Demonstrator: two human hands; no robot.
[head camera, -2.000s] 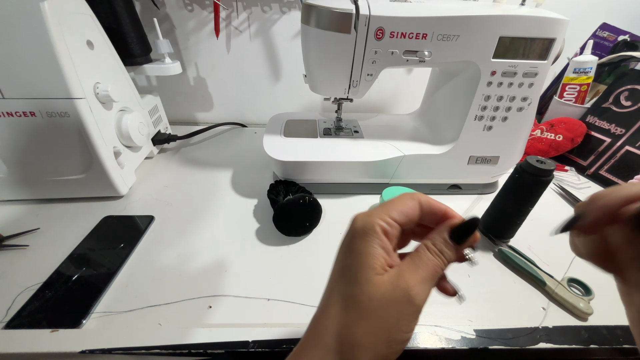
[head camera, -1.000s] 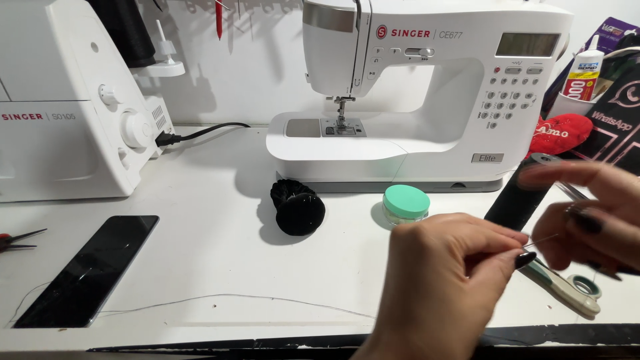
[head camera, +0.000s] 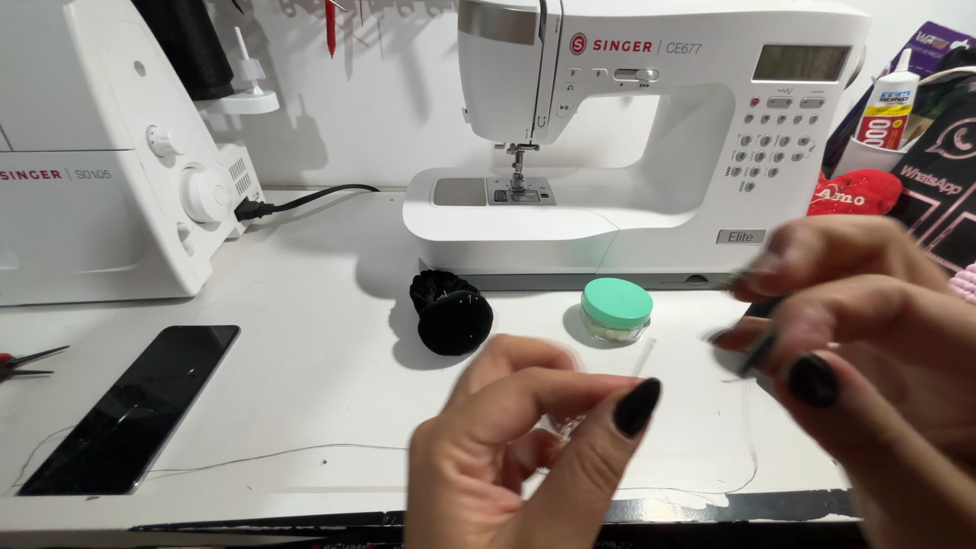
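My left hand (head camera: 534, 442), low in the middle, pinches a small thin light item (head camera: 644, 357) between thumb and forefinger; it looks like a needle, but blur hides its kind. My right hand (head camera: 831, 343) is raised at the right, blurred, its thumb and fingertips close together at a thin thread (head camera: 751, 427) that hangs down to the table. Beyond my left hand stand a black velvet pincushion (head camera: 455, 322) with pins in it and a clear jar with a green lid (head camera: 617, 303). Part of the thread also runs across the table to the left.
A white sewing machine (head camera: 671, 152) stands behind the jar, an overlocker (head camera: 99, 229) at the left. A black phone (head camera: 137, 412) lies at the front left beside scissor-like blades (head camera: 34, 363). A glue bottle (head camera: 888, 107) and a red heart-shaped cushion (head camera: 854, 192) are at the right.
My hands, close together one second ago, are now apart. The right hand is away from the left fingertips and covers the dark spool and scissors seen at the right before.
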